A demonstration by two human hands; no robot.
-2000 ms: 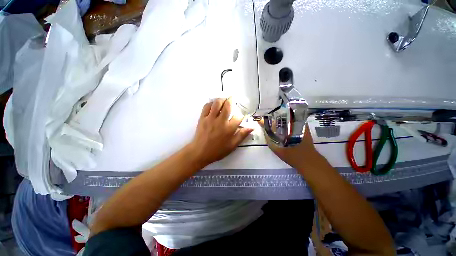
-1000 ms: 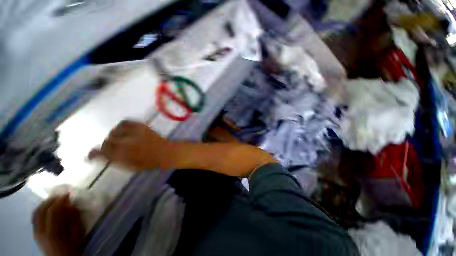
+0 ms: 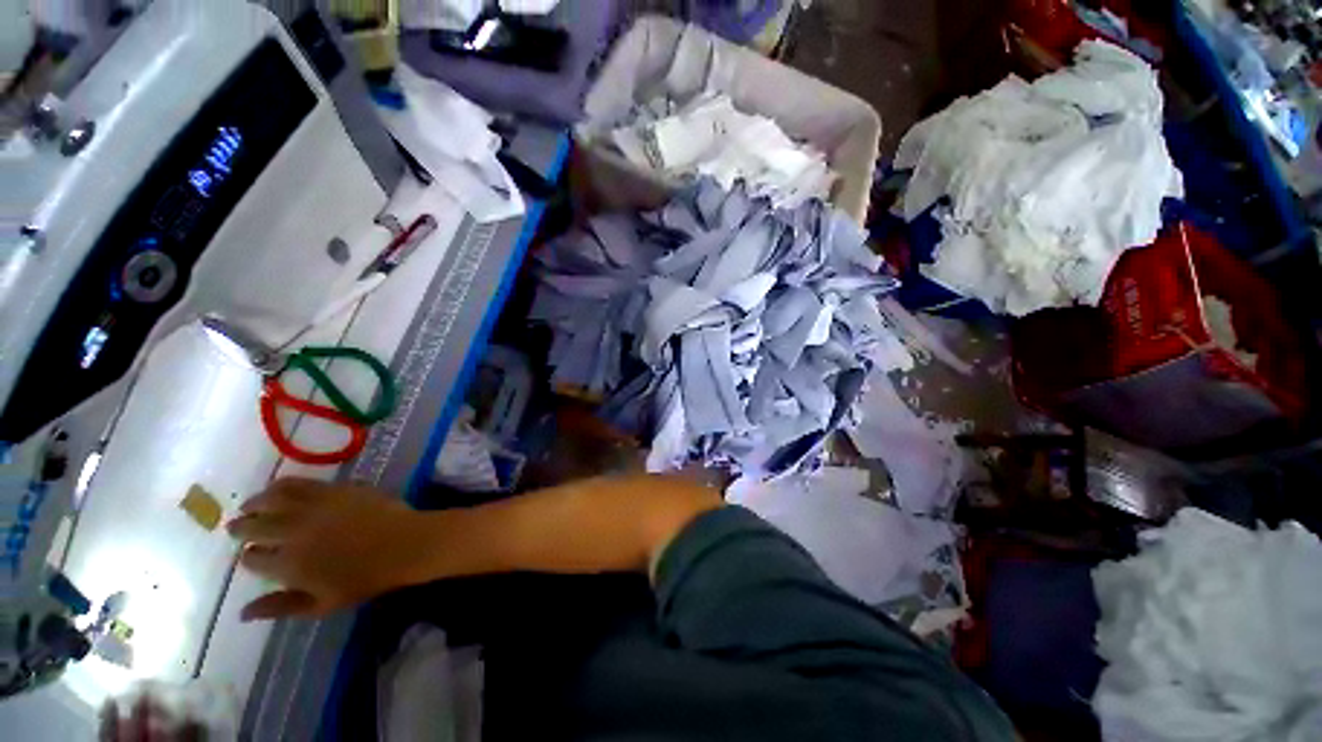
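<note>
My right hand (image 3: 316, 548) lies on the white machine table (image 3: 239, 638) with its fingers spread, and I see nothing in it. My left hand (image 3: 150, 716) is blurred and cut off by the bottom edge, close to white material; whether it holds this I cannot tell. The sewing machine's needle area (image 3: 109, 629) is brightly lit at the lower left, partly hidden by the machine head. A tan tab (image 3: 202, 506) lies on the bed beside my right fingertips. Scissors with red and green handles (image 3: 328, 405) lie beyond my right hand.
Small snips (image 3: 403, 242) lie beyond the scissors. The machine's black control panel (image 3: 163, 239) is at upper left. Blue-grey cut pieces (image 3: 740, 326) are heaped right of the table. Behind them is a pale bin (image 3: 855, 138) with white pieces. White cloth piles (image 3: 1044, 174) and a red bag (image 3: 1160, 326) stand farther right.
The view has swung right, showing the floor piles and control panel. My right hand has left the needle area and now lies nearer the scissors. My left hand has dropped to the picture's bottom edge.
</note>
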